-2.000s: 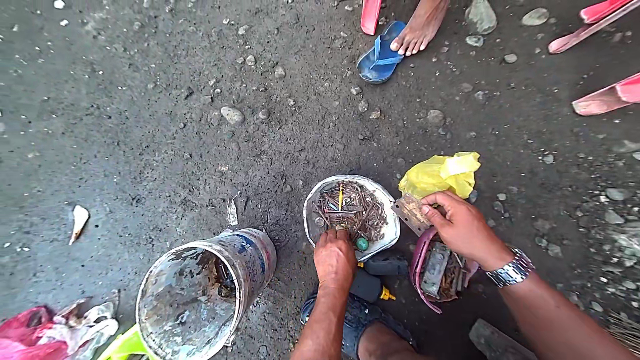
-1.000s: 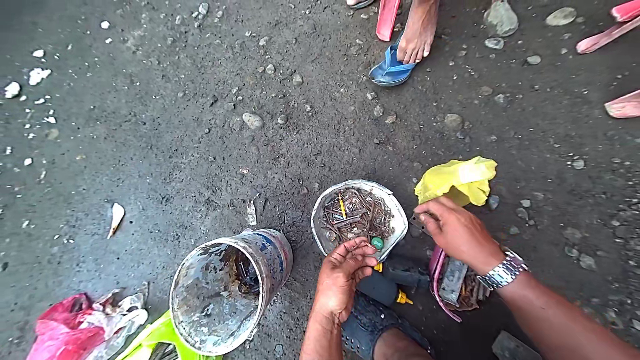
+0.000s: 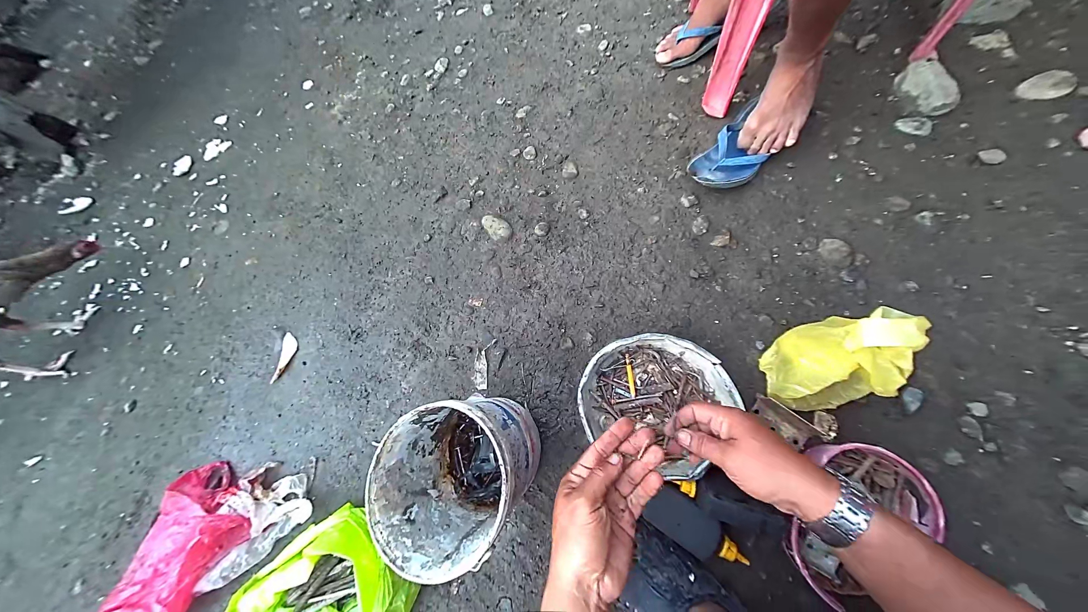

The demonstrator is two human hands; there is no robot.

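A round whitish container (image 3: 725,382) holds rusty nails and a short yellow item (image 3: 630,375). Over its near edge, my left hand (image 3: 605,510) is palm up with its fingers curled and apart; whether a small piece lies at its fingertips is unclear. My right hand (image 3: 748,455), with a metal-banded watch or bracelet on the wrist, has thumb and forefinger close together beside the left fingertips. Something thin may be between them, too small to tell. Right of it stands a pink-rimmed container (image 3: 933,501) with metal pieces. A flat rusty metal piece (image 3: 786,422) lies between the containers.
A dirty white bucket (image 3: 425,544) lies tipped at left. Near it are a green bag (image 3: 353,544) with sticklike pieces and a pink bag (image 3: 183,535). A yellow bag (image 3: 841,361) lies right; dark bottles (image 3: 684,518) sit below. Another person's foot (image 3: 782,106) and a bird (image 3: 38,268) are farther off.
My left hand has come out of the nail container, and my right hand has moved left to meet it. The rusty metal piece my right hand held at first now lies beside the container.
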